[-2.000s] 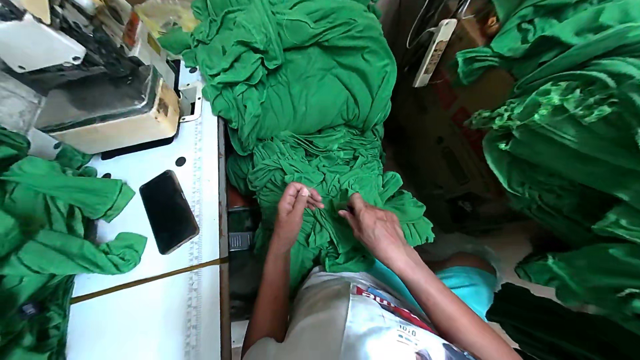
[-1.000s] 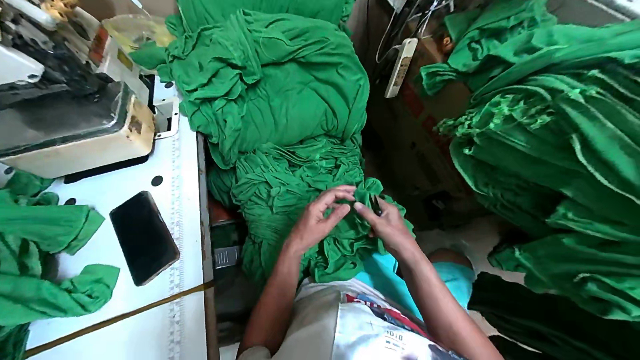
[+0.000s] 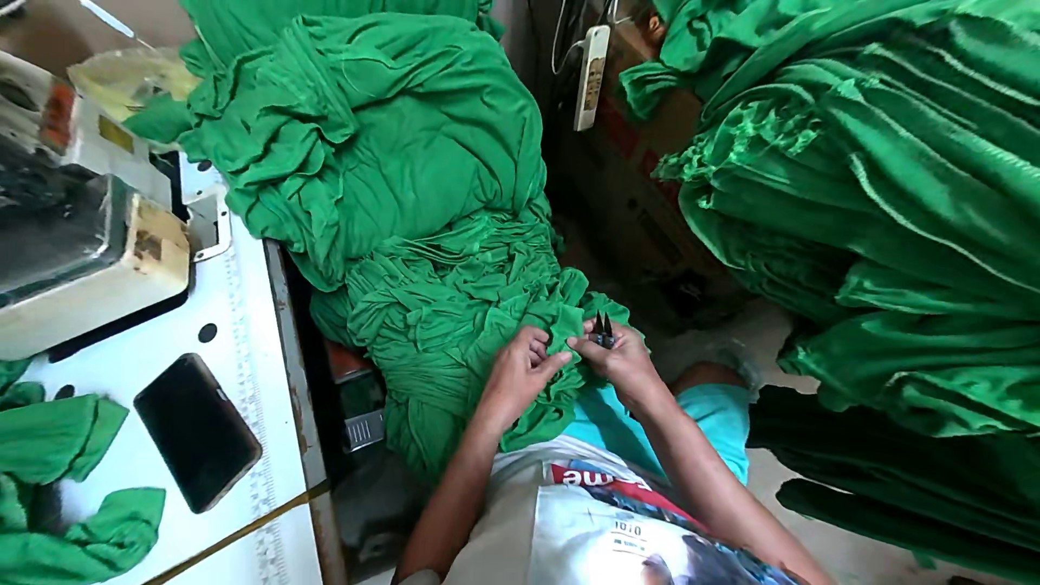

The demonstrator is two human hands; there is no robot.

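Note:
Bunched green fabric lies over my lap, below a large heap of the same green cloth. My left hand is at the fabric's right part, thumb and fingers closed around a fold; the exact pinch is partly hidden. In my right hand are small dark thread snips, their two pointed blades up and slightly apart. The thumb and index finger of that hand also touch the edge of the green fabric, close beside my left hand.
On the left, a white sewing table holds a sewing machine, a black smartphone and green pieces. A power strip hangs at the back. More green cloth is piled at right, dark cloth below it.
My hands have come close together at the fabric's right part, after being apart two seconds ago. The snips' blades now show clearly above my right hand. The view has shifted somewhat.

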